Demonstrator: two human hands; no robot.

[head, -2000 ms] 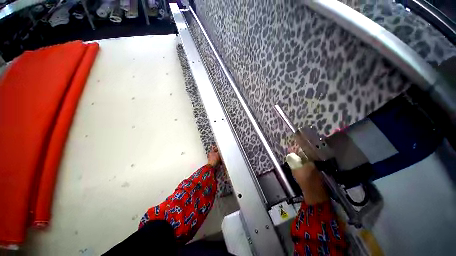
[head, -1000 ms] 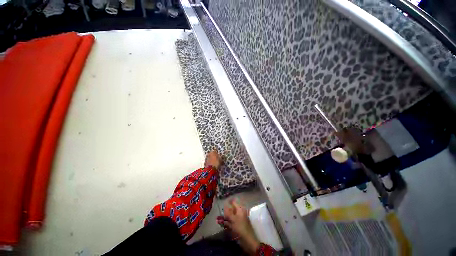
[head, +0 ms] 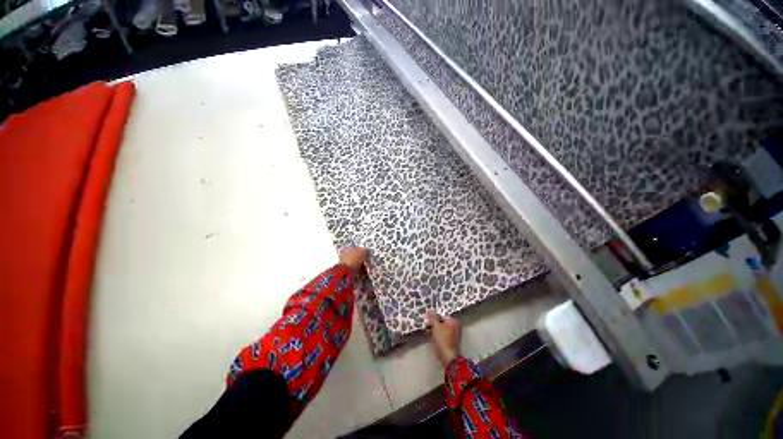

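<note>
Leopard-print fabric point(head: 429, 197) lies flat on the pale table, from its end edge on the left to beneath the cutter rail point(head: 502, 184). My left hand point(head: 353, 257) is at the fabric's end edge with its fingers on the cloth; whether it pinches the ply is hard to tell. My right hand point(head: 444, 333) is at the side edge near the corner, its fingertips at the border of the top ply. A strip of lower ply point(head: 374, 324) shows beyond the top one at the corner.
Red-orange folded fabric point(head: 51, 214) lies on the table point(head: 206, 231) at the left. A thin guide rod point(head: 524, 129) runs beside the rail. The white and blue spreading machine point(head: 704, 317) stands at the right, with printed cloth hanging above. Dark shelving is at the back.
The rail and machine have moved right, uncovering more fabric. My right hand has left the machine's pale knob and come to the fabric's side edge. My left hand stays at the end edge.
</note>
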